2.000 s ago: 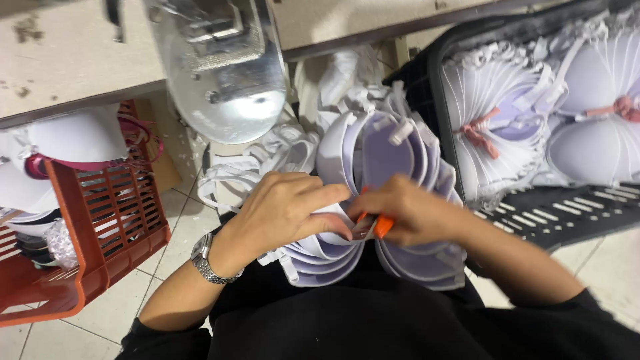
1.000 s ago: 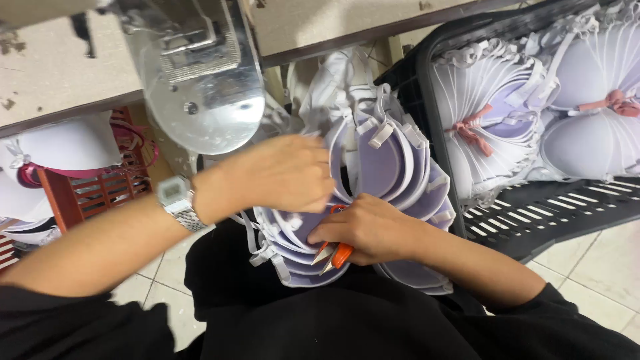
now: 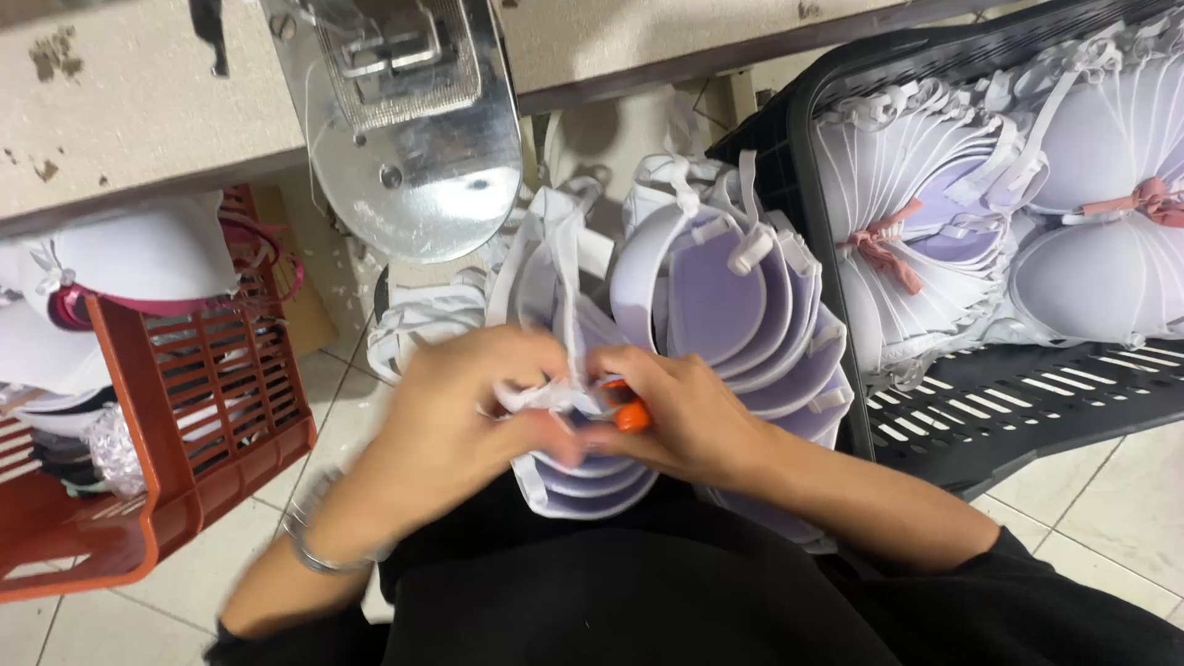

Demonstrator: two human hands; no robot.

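Observation:
Several white and lilac bras (image 3: 721, 305) lie nested in a stack on my lap. My left hand (image 3: 472, 407), blurred by motion and with a metal watch at its wrist, pinches part of a white bra (image 3: 564, 277) at the left of the stack. Close beside it, my right hand (image 3: 680, 412) holds a small tool with orange handles (image 3: 632, 416), its metal part mostly hidden between the hands. The fingertips of both hands nearly meet over the white fabric.
Above the stack, the metal bed of a sewing machine (image 3: 416, 166) juts from the worn table (image 3: 647, 42). A red plastic basket (image 3: 139, 416) with bras stands at the left. A black plastic crate (image 3: 832, 277) at the right holds bundles of bras tied with pink strips.
My left hand was over the upper part of the stack a second ago and is now lower, by my right hand. White bra parts now stand up between the hands. The view has shifted.

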